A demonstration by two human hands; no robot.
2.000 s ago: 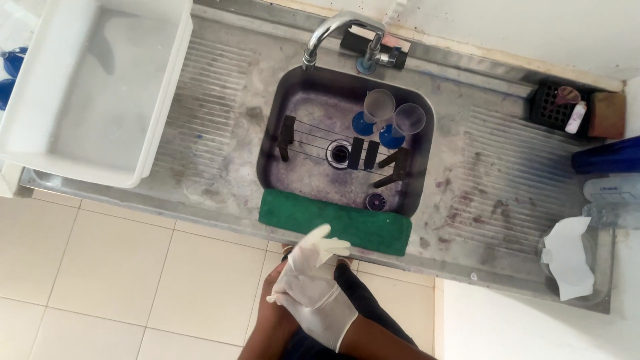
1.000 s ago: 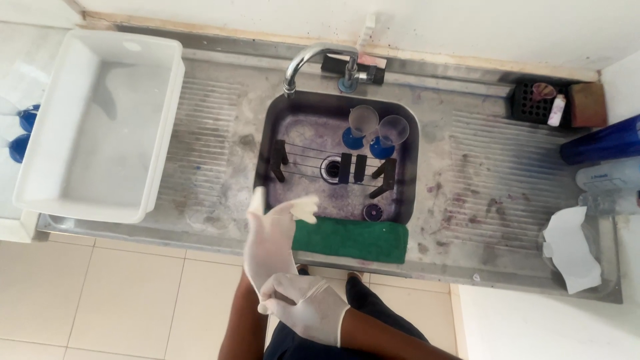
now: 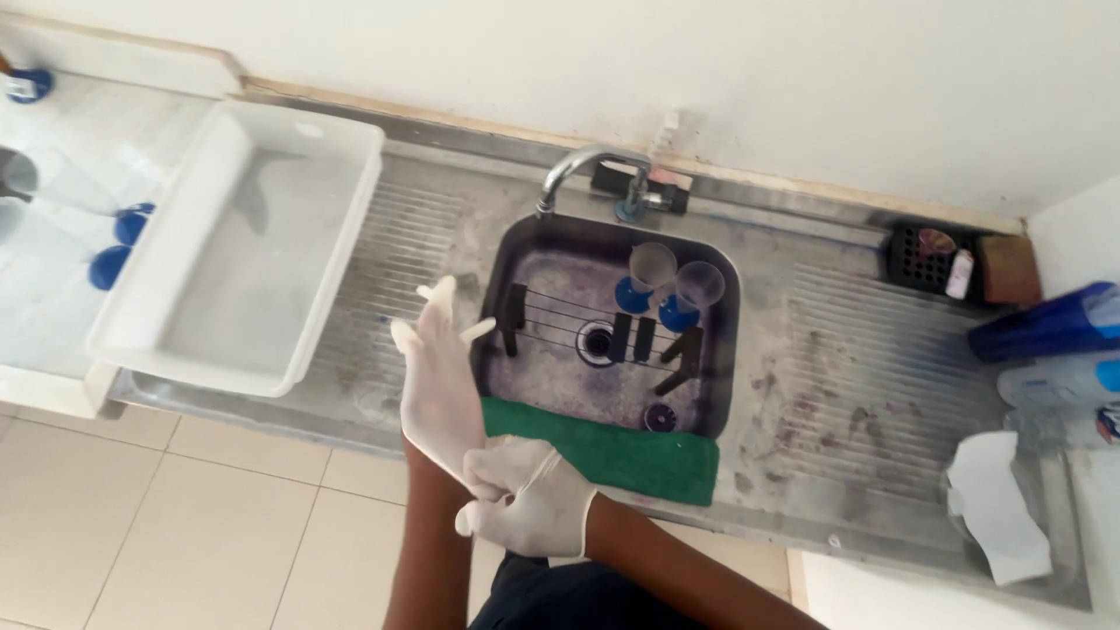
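My left hand (image 3: pixel 442 385) wears a white latex glove, its fingers apart and holding nothing, with loose glove tips beyond them. The gloved fingers of my right hand (image 3: pixel 529 494) pinch the cuff of the left glove at the wrist. Both hands are at the front edge of a steel sink basin (image 3: pixel 542 385), just left of and over a green cloth (image 3: pixel 612 451). Inside the stained basin lie a rack of thin rods with black ends (image 3: pixel 689 359), two clear plastic vessels with blue bases (image 3: pixel 654 267) and a round drain strainer (image 3: pixel 661 417).
A chrome faucet (image 3: pixel 591 156) arches over the basin. To the left stands a large white plastic tub (image 3: pixel 262 262). On the right are a black rack (image 3: pixel 906 258), a brown block (image 3: pixel 1008 269), plastic bottles (image 3: pixel 1041 381) and white paper (image 3: pixel 997 507).
My left hand has moved up and left relative to the sink, its gloved fingers now pointing away from me. My right hand has shifted to the left glove's cuff.
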